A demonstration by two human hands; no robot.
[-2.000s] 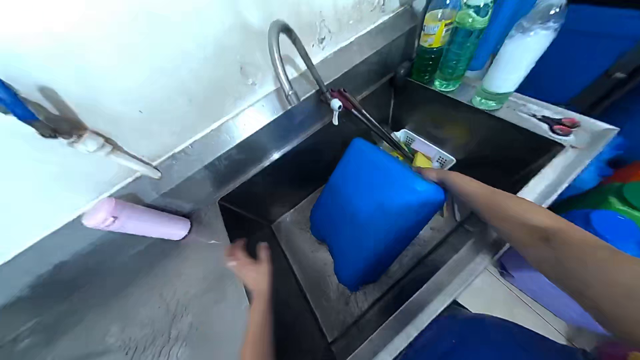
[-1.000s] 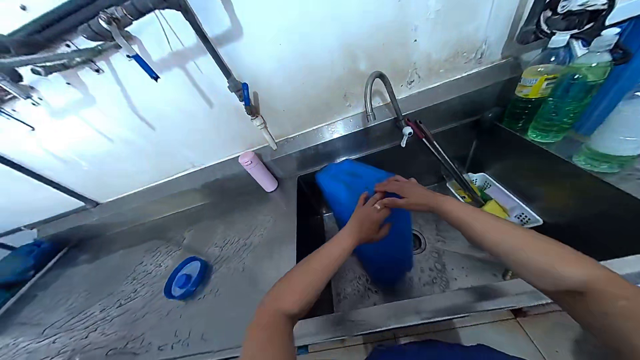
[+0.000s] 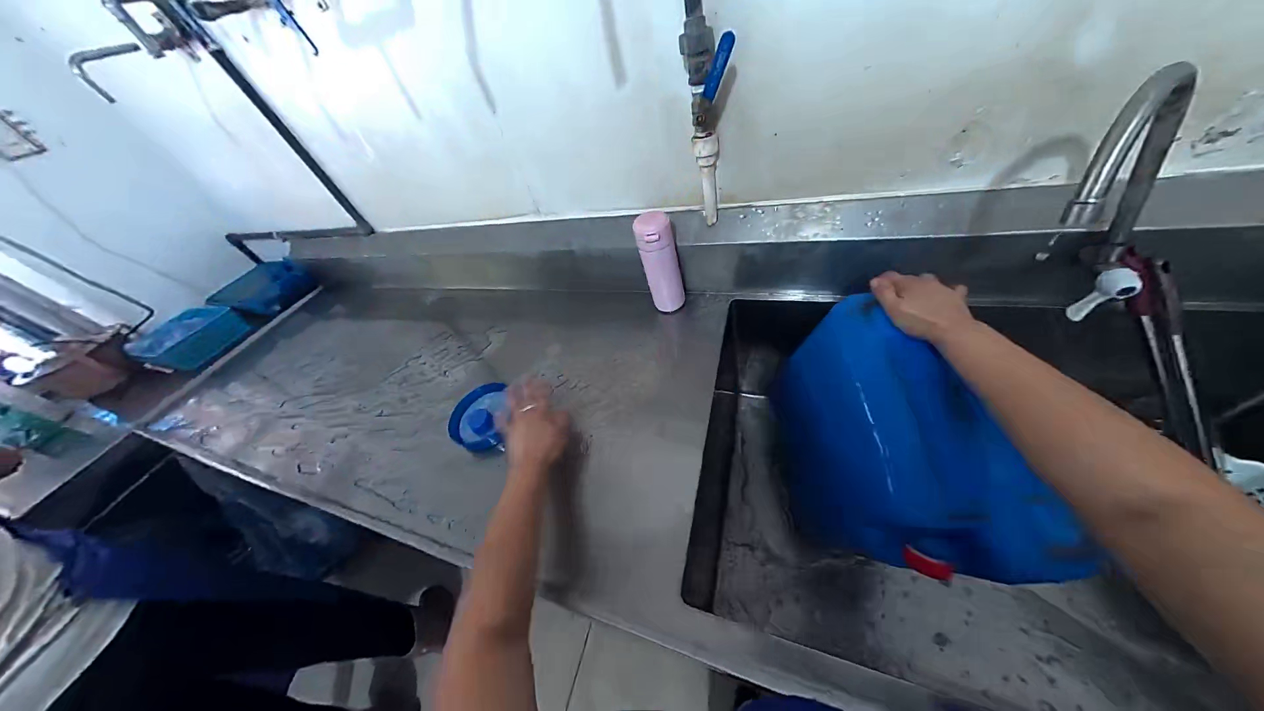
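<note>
My left hand (image 3: 536, 427) is over the steel counter, its blurred fingers at the right edge of a round blue lid (image 3: 480, 419); whether they grip it I cannot tell. In the sink's left part, a large blue plastic jerrycan (image 3: 918, 444) lies tilted, with a small red part (image 3: 927, 563) low on its near side. My right hand (image 3: 923, 304) rests on the top far end of the jerrycan, fingers bent over its edge. A pink bottle (image 3: 660, 262) stands on the counter beside the sink, near the wall.
A curved steel faucet (image 3: 1136, 148) rises behind the sink (image 3: 707, 494), with a white-handled tap (image 3: 1118, 284) below. A pipe valve with a blue lever (image 3: 719, 65) hangs on the wall. Blue baskets (image 3: 190, 338) sit at the far left. A person (image 3: 217, 602) stands at the lower left.
My left hand has left the jerrycan and moved left to the blue lid. My right hand is now on the jerrycan's far end. The view has swung left.
</note>
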